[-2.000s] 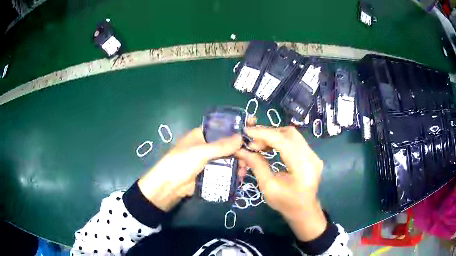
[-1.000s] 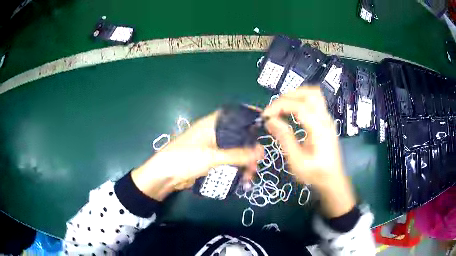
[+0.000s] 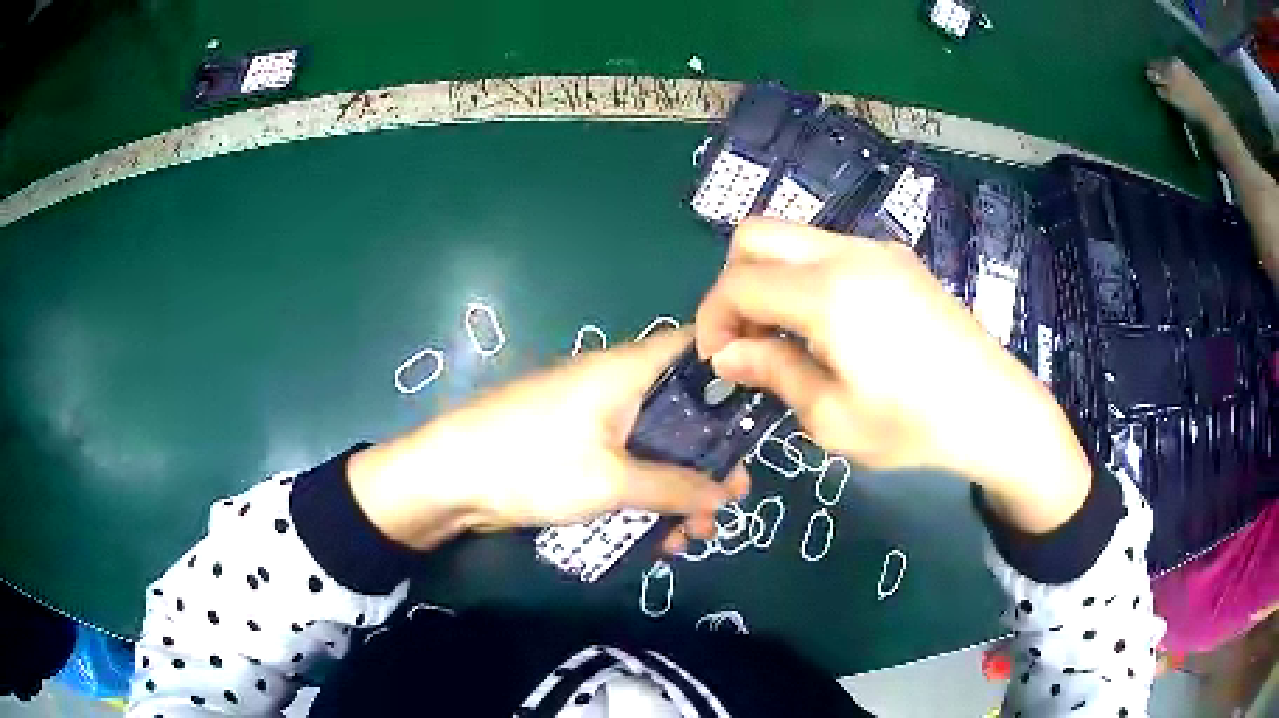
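A black phone housing with a white dotted keypad at its lower end lies tilted in my left hand. A small grey round part shows at its upper half. My right hand is over the housing's upper end, fingertips bent together at its edge. Whether they pinch something small is hidden. Loose white oval rings lie on the green bench around and partly under the hands.
Several waiting housings overlap behind my right hand. Black blister trays are stacked at right. Beyond the pale strip, handsets lie on the green belt. Another person's arm is at the far right.
The housing has turned so its upper end points up and right, and the round part now shows. My right hand has moved in over its upper end. Another person's arm has appeared at right.
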